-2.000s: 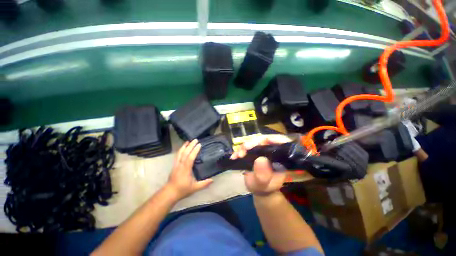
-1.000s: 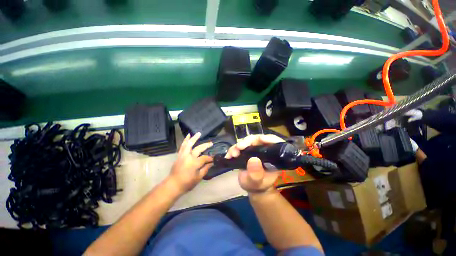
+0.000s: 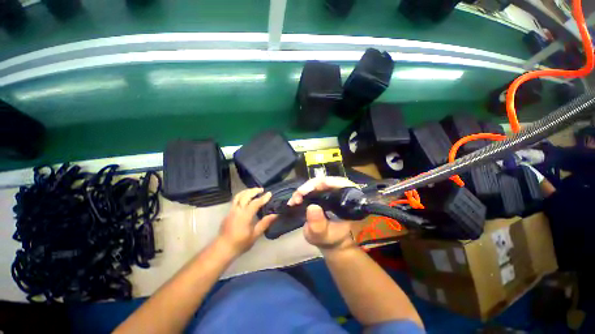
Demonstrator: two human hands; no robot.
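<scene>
A black housing (image 3: 284,225) lies on the bench in front of me, partly hidden by my hands and the tool. My left hand (image 3: 244,220) rests at its left side, fingertips on its top edge. My right hand (image 3: 324,215) is wrapped around the black power screwdriver (image 3: 340,201), whose front end points left over the housing. The screwdriver's tip is hidden, and I cannot tell whether it touches a screw. The grey ribbed conduit (image 3: 483,156) runs up to the right from near its rear.
The handle pile (image 3: 81,228) lies at left. Two housings (image 3: 196,168) (image 3: 265,158) and the yellow feeder (image 3: 323,156) stand behind the work. More housings (image 3: 386,127), an orange hose (image 3: 512,98) and an open carton (image 3: 470,271) are at right. The green conveyor (image 3: 196,107) carries black boxes. A person stands far right.
The right hand and screwdriver have moved slightly left over the housing. The left hand has shifted from the housing's upper-left corner to its left side. Boxes on the conveyor have moved right.
</scene>
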